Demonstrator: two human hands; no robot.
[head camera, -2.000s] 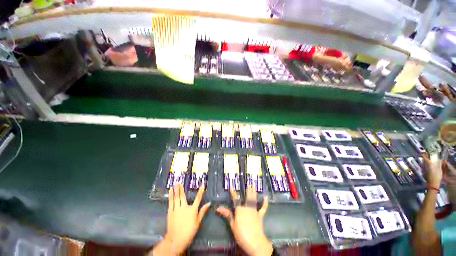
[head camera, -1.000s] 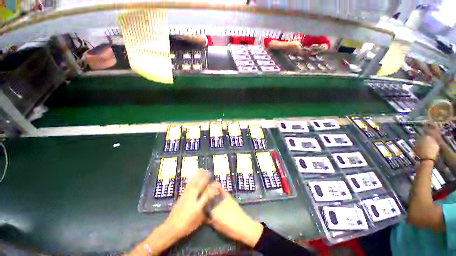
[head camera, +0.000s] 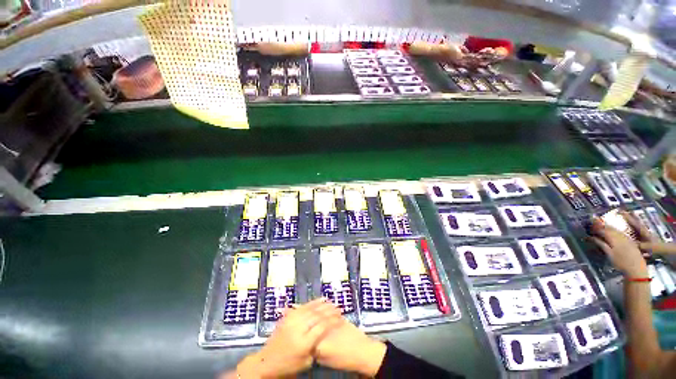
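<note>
A clear blister tray (head camera: 211, 326) lies in front of me with two rows of feature phones, front side up (head camera: 374, 275), with yellow frames, pale screens and dark keypads. A red pen (head camera: 434, 275) lies at the tray's right end. My left hand (head camera: 290, 342) and my right hand (head camera: 348, 342) touch each other at the tray's near edge, over the foot of the middle phones. The fingers overlap, so I cannot tell whether anything is between them.
A tray of white phones, back side up (head camera: 489, 260), stands to the right. Beyond it, another person's hands (head camera: 623, 244) handle a phone over a further tray. The green conveyor (head camera: 333, 141) runs behind a pale strip. A perforated yellow sheet (head camera: 199, 66) hangs at upper left.
My hands were spread apart at the tray's near edge; they have come together and now rest joined. The view has shifted. The other person's hands have moved over their tray.
</note>
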